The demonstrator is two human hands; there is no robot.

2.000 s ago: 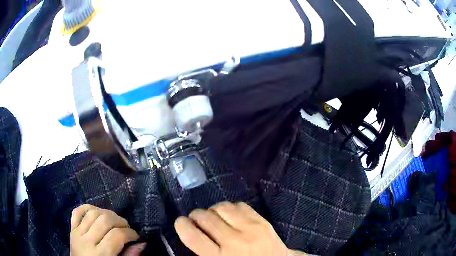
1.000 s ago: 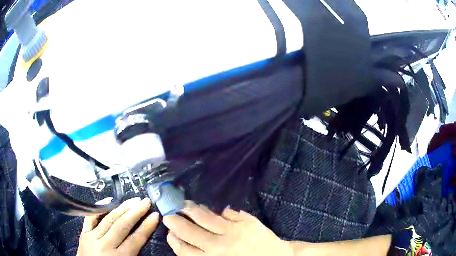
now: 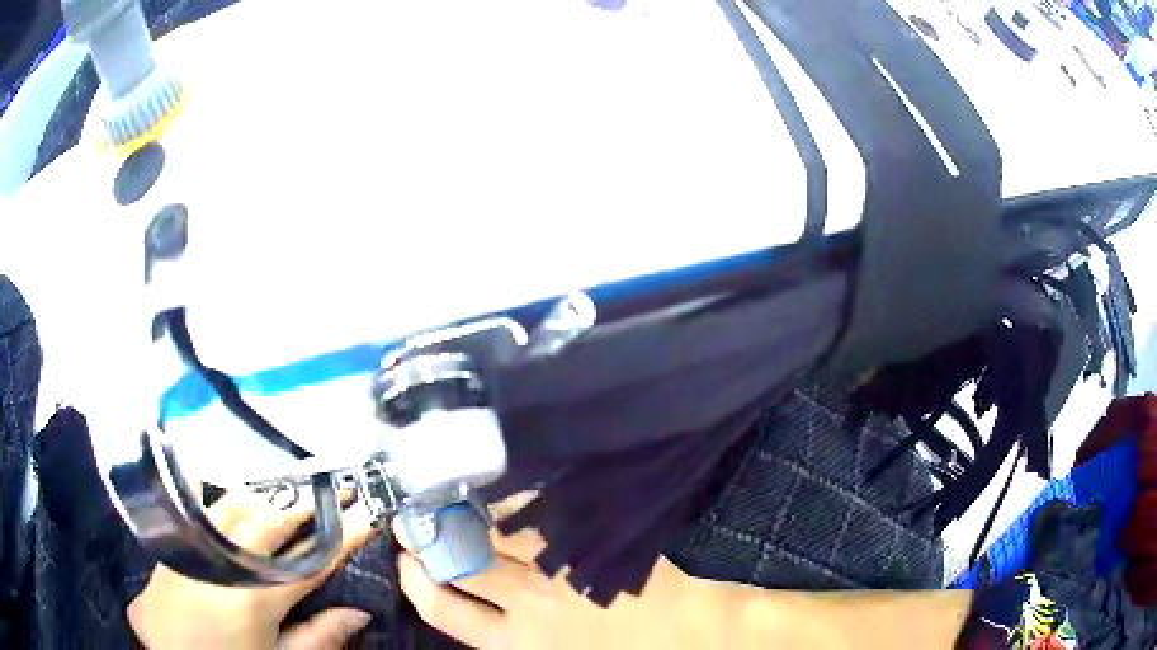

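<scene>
Dark checked cloth (image 3: 812,489) lies under the white sewing machine head (image 3: 508,165) and over the table. My left hand (image 3: 248,584) is at the lower left, partly behind the curved shiny metal guard (image 3: 178,521); its thumb and fingers are apart on the cloth. My right hand (image 3: 508,590) lies flat beside it, partly hidden by the grey-blue cylinder (image 3: 451,543) and the hanging black strips (image 3: 634,457). The fingertips are close to the needle area, which is mostly hidden by the metal parts.
A black band (image 3: 926,191) wraps the machine arm. A ribbed knob (image 3: 142,108) with a yellow ring stands on the head. The tension dial (image 3: 444,451) juts out in front. Black loop handles (image 3: 958,444) show under the strips. Blue and dark red items (image 3: 1129,470) lie at the right.
Both hands have moved up the picture from the lower edge towards the needle area, and the left is now partly behind the guard. The view of the machine has shifted.
</scene>
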